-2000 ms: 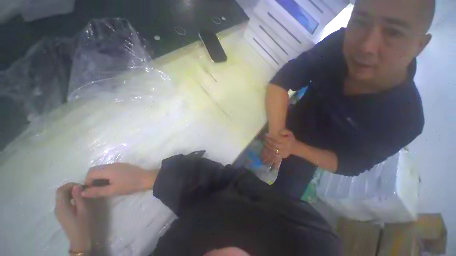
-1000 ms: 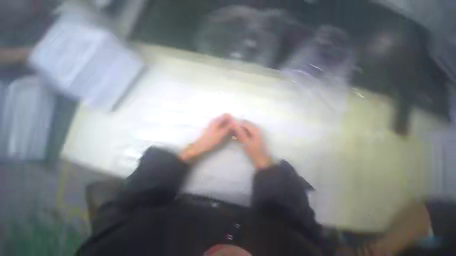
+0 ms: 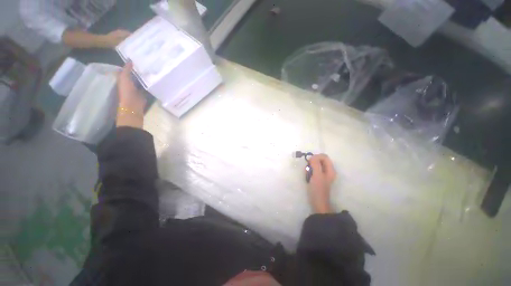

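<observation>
A small dark coiled cable [image 3: 307,165] shows above the film-covered table [image 3: 246,134], its plug end pointing left. My right hand [image 3: 321,170] holds it between thumb and fingers. My left hand [image 3: 130,100] is stretched out to the far left, its fingertips at the left edge of a white box stack [image 3: 196,92] on the table's left end. The box's top face has faint pale print. The frame does not show whether those fingers grip the box.
A bin with whitish contents [image 3: 92,106] stands left of the table. Clear bags [image 3: 417,109] lie at the back edge by the dark green belt [image 3: 258,44]. A black phone [image 3: 496,191] lies at far right. Another person's forearm [image 3: 87,39] reaches in at upper left.
The view has swung left and the person at the right is out of it. My hands have parted: the left has moved out to the box stack, the right keeps the dark cable.
</observation>
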